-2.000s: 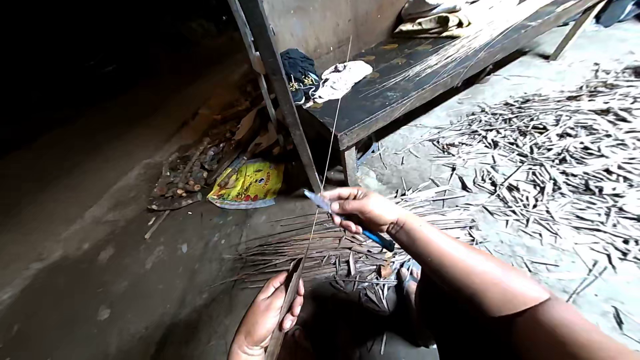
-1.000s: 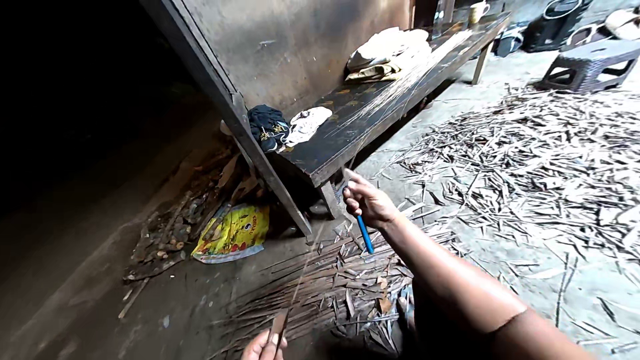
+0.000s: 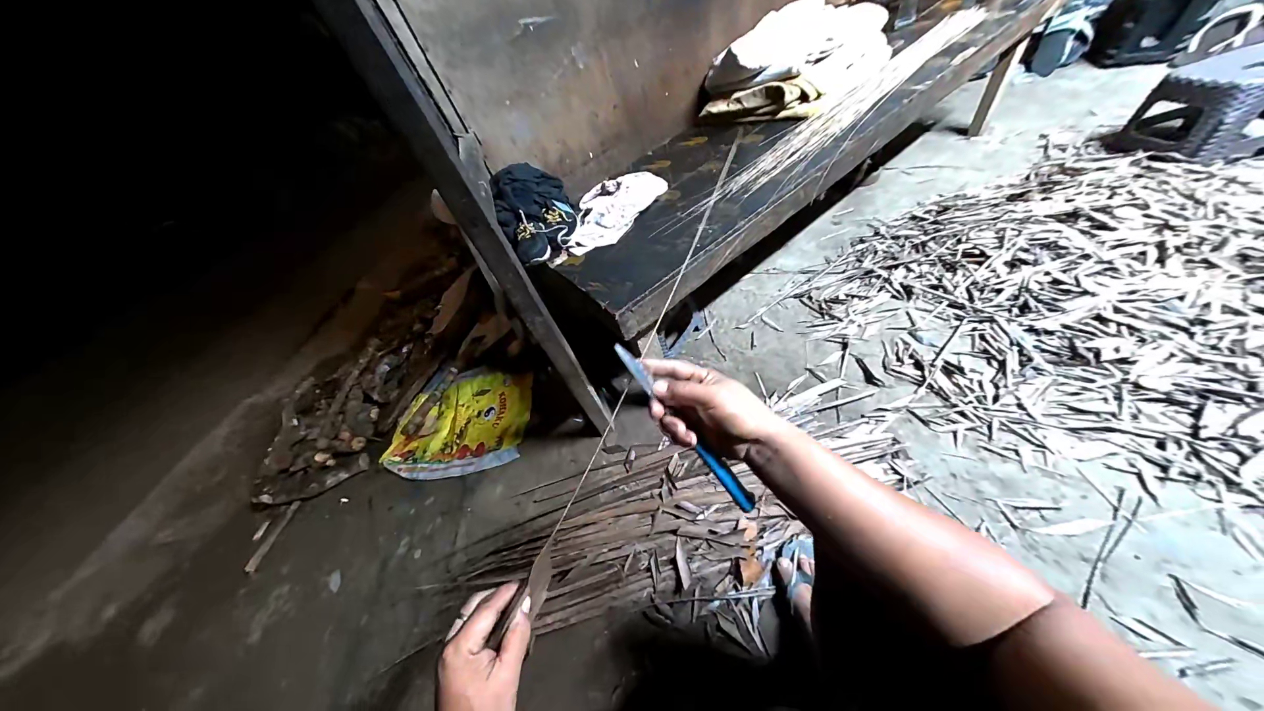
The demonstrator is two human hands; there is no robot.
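Observation:
My left hand (image 3: 486, 642) holds the broad brown end of a dried palm leaflet (image 3: 539, 583) at the bottom of the view. From there its thin bare rib runs up and to the right, past my right hand (image 3: 706, 405) toward the bench. A knife with a blue handle (image 3: 726, 478) is in my right hand, its blade (image 3: 633, 368) pointing up and left against or close to the rib. Whether the blade touches the rib is not clear. Below my right hand a heap of dried leaflets (image 3: 632, 543) lies on the floor.
A dark wooden bench (image 3: 642, 308) bears pale stripped ribs (image 3: 849, 118), folded cloth (image 3: 790, 59), a white cloth (image 3: 617, 209) and a dark cloth (image 3: 528, 212). Leaf scraps (image 3: 1066, 326) cover the floor at right, near a plastic stool (image 3: 1200, 109). Firewood (image 3: 341, 425) and a yellow sack (image 3: 464, 425) lie left.
Since one second ago, my right hand with the knife is lower relative to the bench corner, and more of the leaflet at my left hand shows. The view has swung right since the earliest frame.

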